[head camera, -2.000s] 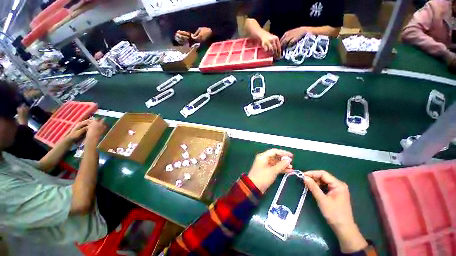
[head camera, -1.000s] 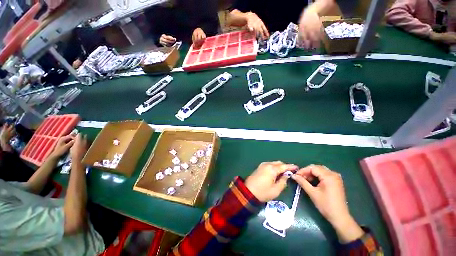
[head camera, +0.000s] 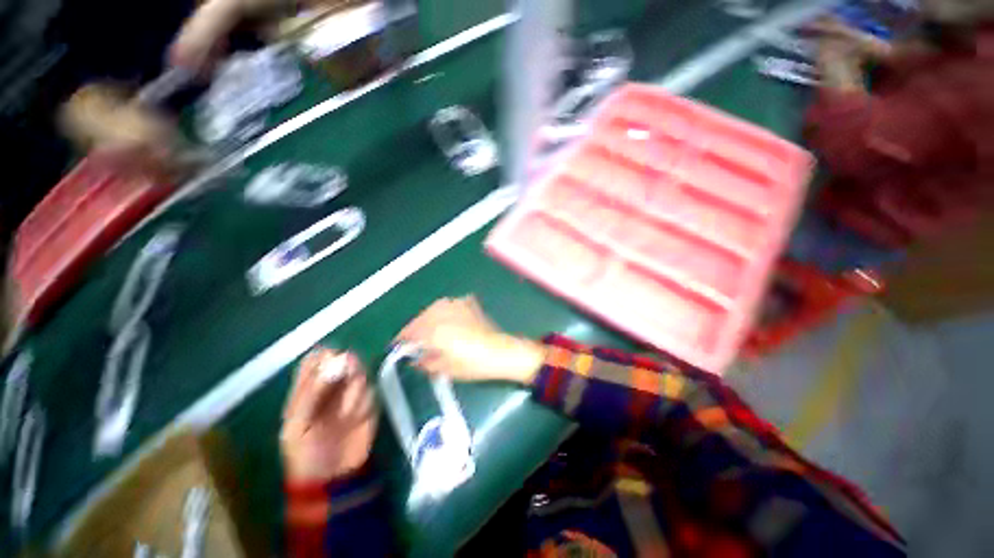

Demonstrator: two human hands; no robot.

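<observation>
A long looped white housing (head camera: 444,463) lies on the green bench in front of me, its wide end with a blue spot towards me. My right hand (head camera: 452,339) has its fingers closed at the housing's narrow far end and partly hides it. My left hand (head camera: 327,412) is to the left of the housing, apart from it, with its fingers curled around a small white fitting (head camera: 336,366). The picture is blurred, so finer parts at the fingertips cannot be told.
A pink-red compartment tray (head camera: 665,218) lies beyond and right of my right hand. A cardboard box (head camera: 164,496) with white pieces is at lower left. A grey post (head camera: 531,93) rises behind the tray. Housings lie on the green belt (head camera: 234,338). Another person's sleeve (head camera: 899,142) shows at right.
The view has swung to the right, bringing the whole tray into sight. My hands have come apart; the left is now away from the housing's narrow end, while the right remains there.
</observation>
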